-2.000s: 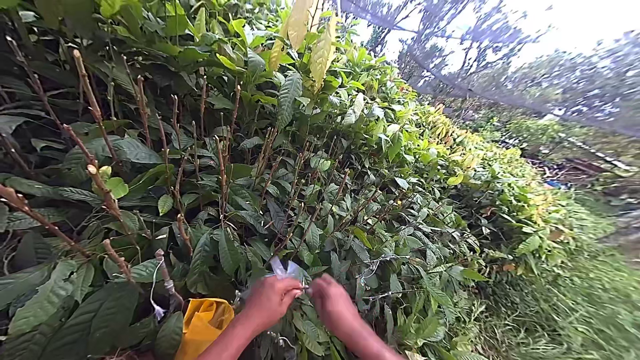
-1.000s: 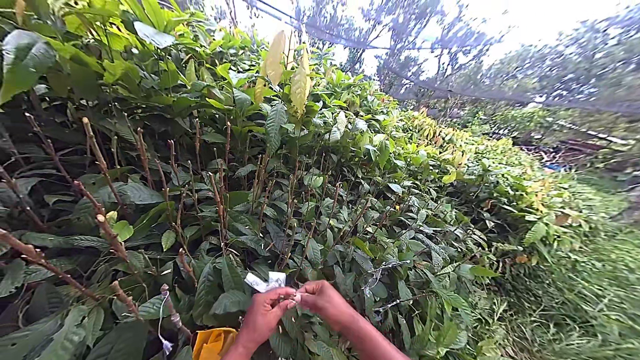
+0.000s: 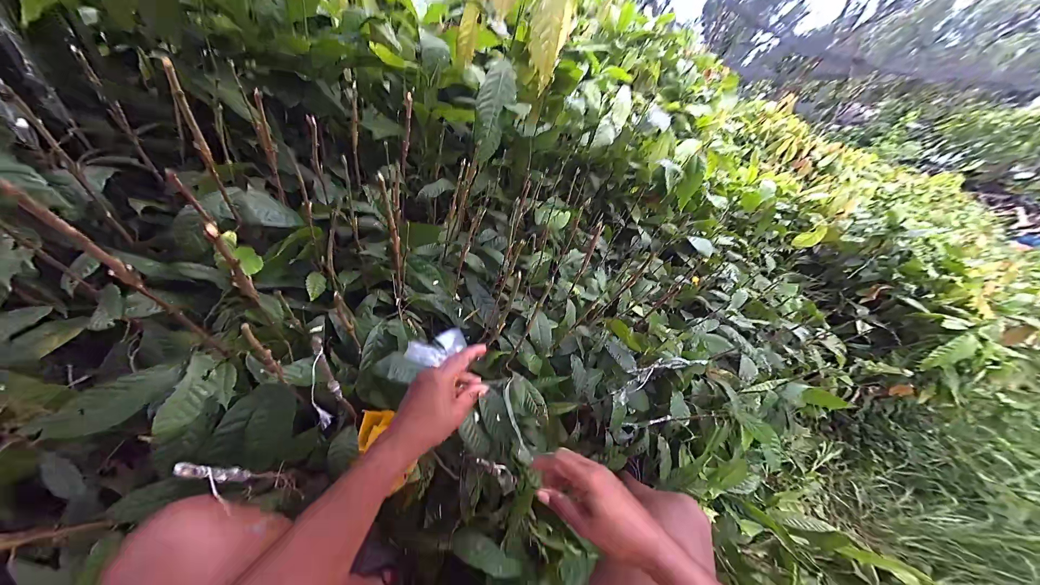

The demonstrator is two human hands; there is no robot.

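My left hand (image 3: pixel 439 402) is at the middle, beside a crumpled piece of clear plastic film (image 3: pixel 436 349) that seems held at its fingers. Lower and to the right, my right hand (image 3: pixel 589 500) has its fingertips at the lower end of a thin pale strip (image 3: pixel 513 418), which rises toward the left hand. A yellow bag or cloth (image 3: pixel 374 428) lies partly behind my left forearm. Plastic-wrapped stems show at the lower left (image 3: pixel 213 473), left of the left hand (image 3: pixel 325 374), and between my forearms (image 3: pixel 493 469).
Cut woody stems (image 3: pixel 390 227) stand upright among dense leafy plants (image 3: pixel 487 106). More thin plastic (image 3: pixel 650 374) hangs on leaves to the right. My bare knees are at the bottom edge. Grass (image 3: pixel 934 479) grows at the lower right, and dark netting (image 3: pixel 877 65) spans the upper right.
My hands were together one second ago; now they are apart, the right one lower and to the right. A pale strip now shows between them. The view has tilted down.
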